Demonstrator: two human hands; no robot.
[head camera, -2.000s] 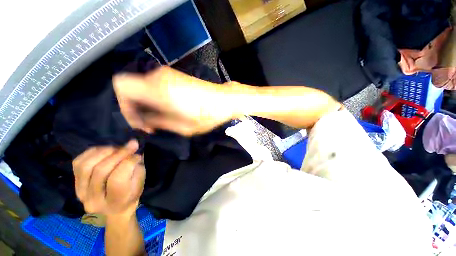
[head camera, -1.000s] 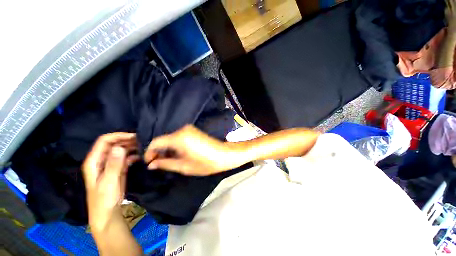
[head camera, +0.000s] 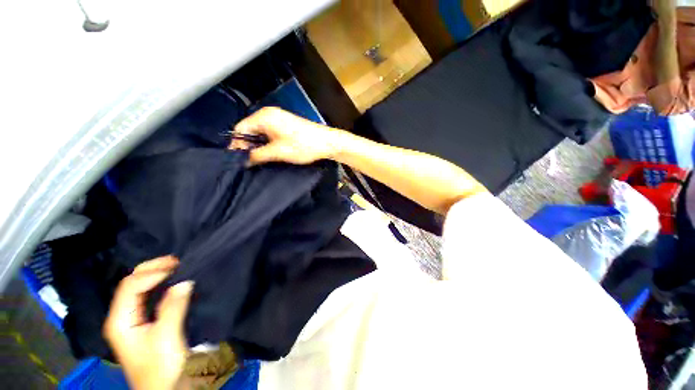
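Observation:
A dark garment (head camera: 228, 244) lies in folds over the wearer's lap, below the table edge. My right hand (head camera: 286, 137) is at its upper edge, closed around a small dark tool (head camera: 250, 138) that looks like thread snips. The thin tip points left; the fingers hide part of it. Whether these fingers also pinch the cloth cannot be told. My left hand (head camera: 152, 320) is at the garment's lower left, thumb and fingers apart and curved beside the cloth, with no grip on it visible.
A pale table edge with a ruler scale (head camera: 99, 141) curves across the upper left. A blue basket (head camera: 248, 375) with khaki cloth (head camera: 209, 367) is below the garment. A black board (head camera: 457, 114) lies beyond my forearm. A red basket (head camera: 667, 199), clear plastic bag (head camera: 602, 240) and another person's arm (head camera: 666, 46) are at right.
My hands have moved apart: the right up to the garment's upper edge, the left down and slightly left. The garment is spread flatter between them. The dark tool now shows clearly.

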